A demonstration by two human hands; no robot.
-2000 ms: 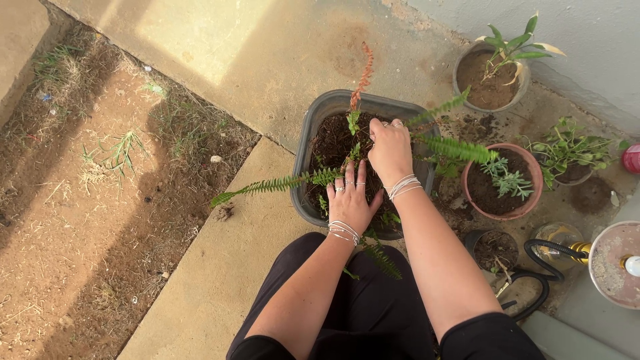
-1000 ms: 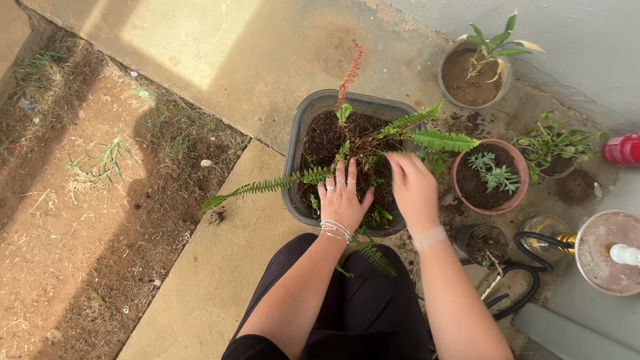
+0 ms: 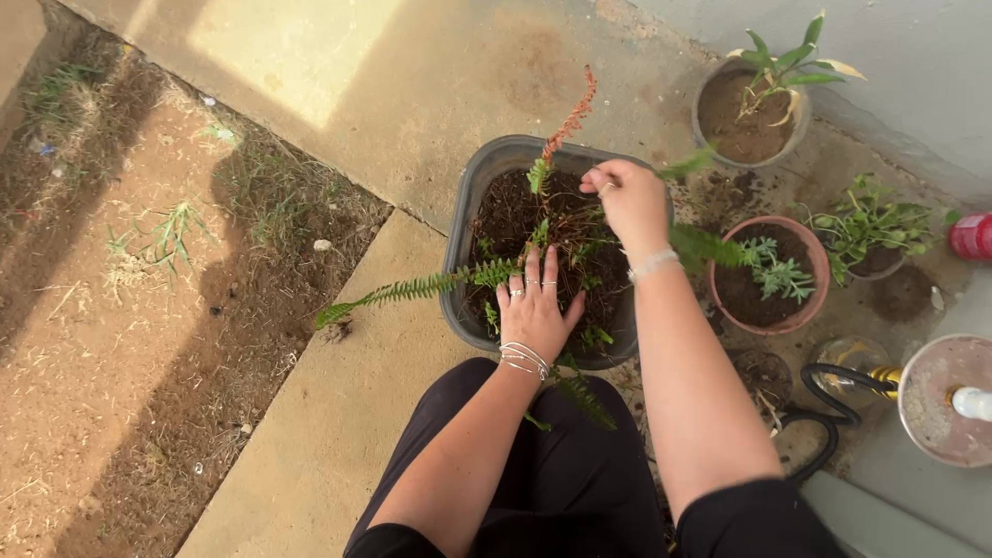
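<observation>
A dark grey plastic planter [image 3: 457, 310] holds dark soil [image 3: 504, 213] and a fern with long green fronds [image 3: 411, 291], one of them reddish-brown and dry [image 3: 572, 116]. My left hand [image 3: 537, 310], with rings and silver bracelets, lies palm down on the soil at the fern's base, fingers spread. Over the planter's upper right part is my right hand [image 3: 624, 198], its thumb and fingertips pinched together above the soil. Whether anything is between those fingertips cannot be told.
To the right stand a terracotta-coloured pot with a small plant [image 3: 721, 298], a grey pot with a leafy plant [image 3: 701, 116] and a bushy potted plant [image 3: 872, 225]. A black hose [image 3: 825, 434] and a round-topped object [image 3: 922, 411] are at lower right. Dry soil [image 3: 178, 325] lies left.
My right hand has moved from the fern's base, by way of the planter's right side, to its upper right part. My left hand has stayed at the fern's base.
</observation>
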